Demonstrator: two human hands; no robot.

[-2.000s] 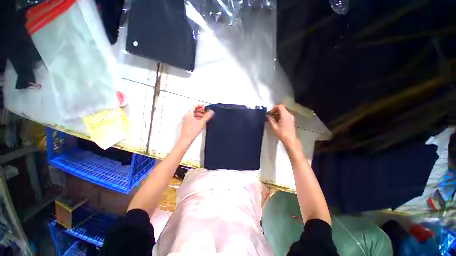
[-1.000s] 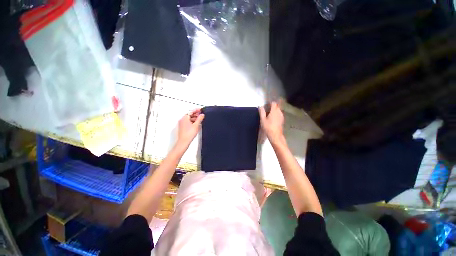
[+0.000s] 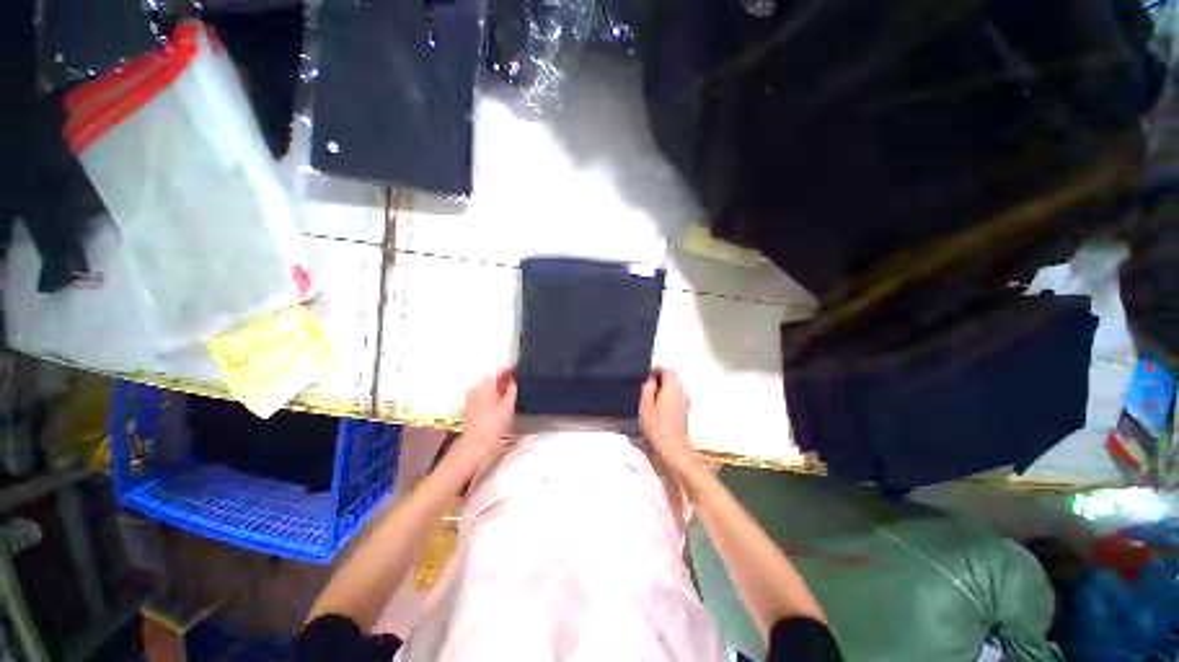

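A folded dark garment point(image 3: 588, 330) lies flat on the white table in front of me, its long sides running away from me. It looks greyish with a faint sheen, and a small pale mark shows at its far right corner. I cannot tell whether clear film covers it. My left hand point(image 3: 491, 407) holds its near left corner. My right hand point(image 3: 663, 411) holds its near right corner. Both hands are bare, and some fingertips are hidden at the garment's edges.
Red-edged poly bags point(image 3: 194, 194) and a yellow sheet point(image 3: 272, 358) lie left. A shiny dark pack point(image 3: 392, 104) lies at the back. A black garment heap point(image 3: 892, 142) and folded garments point(image 3: 937, 388) are right. A blue crate point(image 3: 246, 504) and green sack point(image 3: 879, 556) stand below.
My hands have moved from the garment's far corners to its near corners. The garment looks greyer and sits slightly farther from me. The clear film beyond it has gone from the table's middle.
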